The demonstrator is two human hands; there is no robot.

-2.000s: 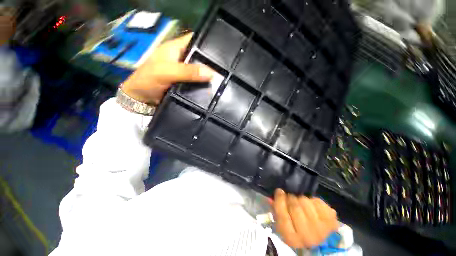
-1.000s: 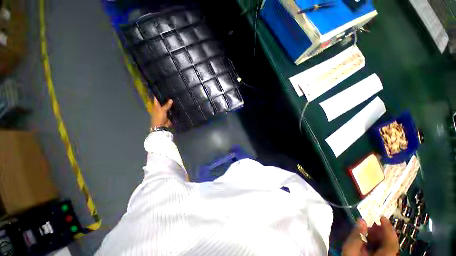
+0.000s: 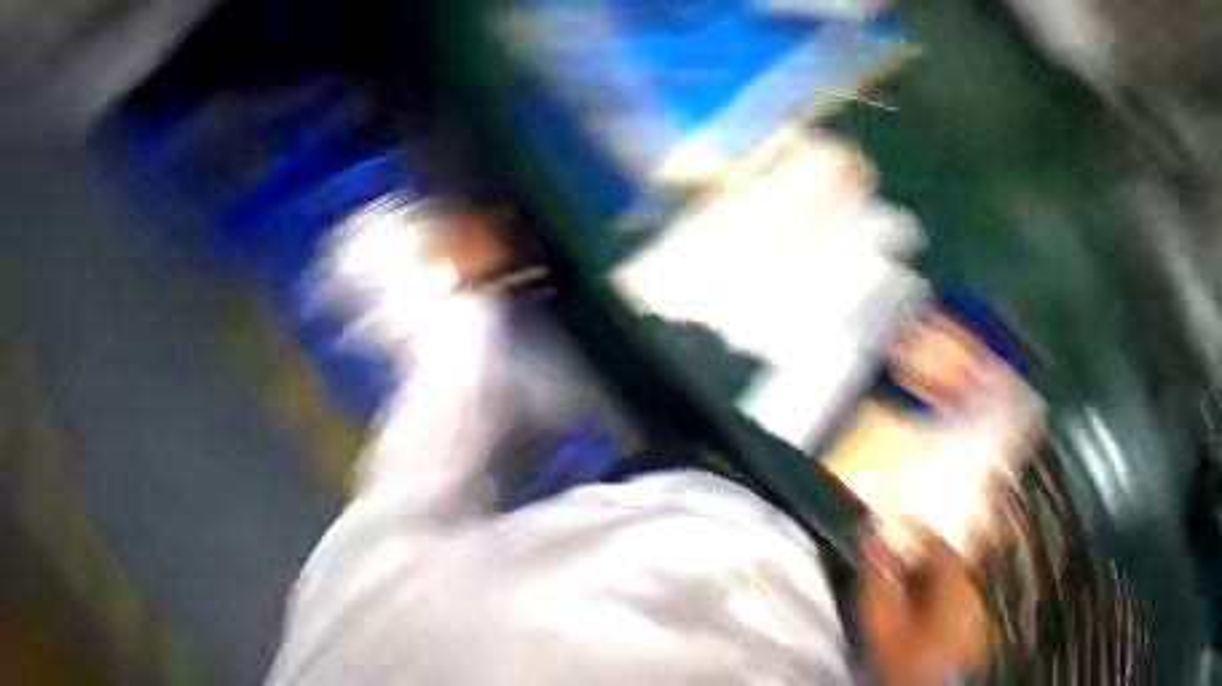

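The whole view is heavily motion-blurred. My left hand point(image 3: 479, 247) is a small brown smear beyond the white sleeve, beside the bench edge. Its fingers and anything in them cannot be made out. My right hand point(image 3: 925, 610) is at the lower right, at the bench edge near the pale pad point(image 3: 885, 453). Its grip is too blurred to read. White strips point(image 3: 771, 248) lie on the green bench above the pad. A blue bin with tan bits point(image 3: 938, 359) is beside them. The black blister tray cannot be made out.
A blue-and-white box point(image 3: 724, 67) stands at the top of the bench. Dark housings point(image 3: 1072, 576) show as streaks at the lower right. Blue crate shapes point(image 3: 255, 168) lie left of the bench, over the grey floor point(image 3: 148, 442).
The view has swung and blurred. The black tray held by my left hand a second ago is no longer visible. My left hand now appears closer to the bench edge.
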